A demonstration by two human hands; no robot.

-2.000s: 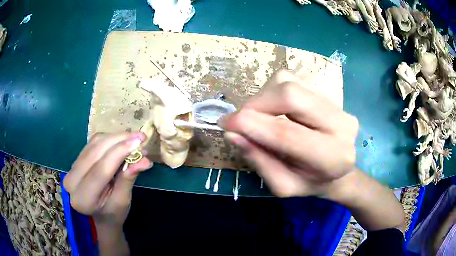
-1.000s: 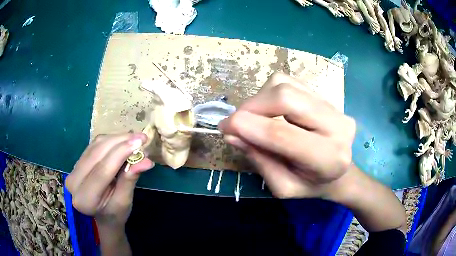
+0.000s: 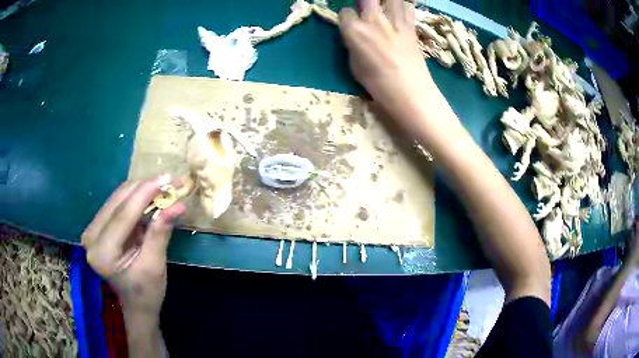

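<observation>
My left hand [image 3: 136,231] grips the beige figure torso [image 3: 211,175] by a slender limb at its lower left; a ring-shaped beige end shows between the fingertips. The torso lies over the cardboard with a dark opening near its top. My right hand [image 3: 382,52] is at the top edge by the loose arm pile [image 3: 459,45]; its fingertips are partly cut off, and whether it holds a piece is unclear. The whitish oval glue dish [image 3: 263,172] stands on the spotted cardboard [image 3: 392,203] with a swab [image 3: 303,172] resting in it.
A large torso pile [image 3: 553,133] lies at right. Crumpled white tissue [image 3: 231,52] lies beyond the cardboard, a beige limb beside it. Several white swabs [image 3: 314,259] line the near table edge. Bins of parts [image 3: 35,301] sit below. Another person's arm [image 3: 613,297] shows at lower right.
My right hand has left the torso and moved up and away to the loose arm pile. The swab now lies in the dish. The view has shifted right; my left hand still holds the torso.
</observation>
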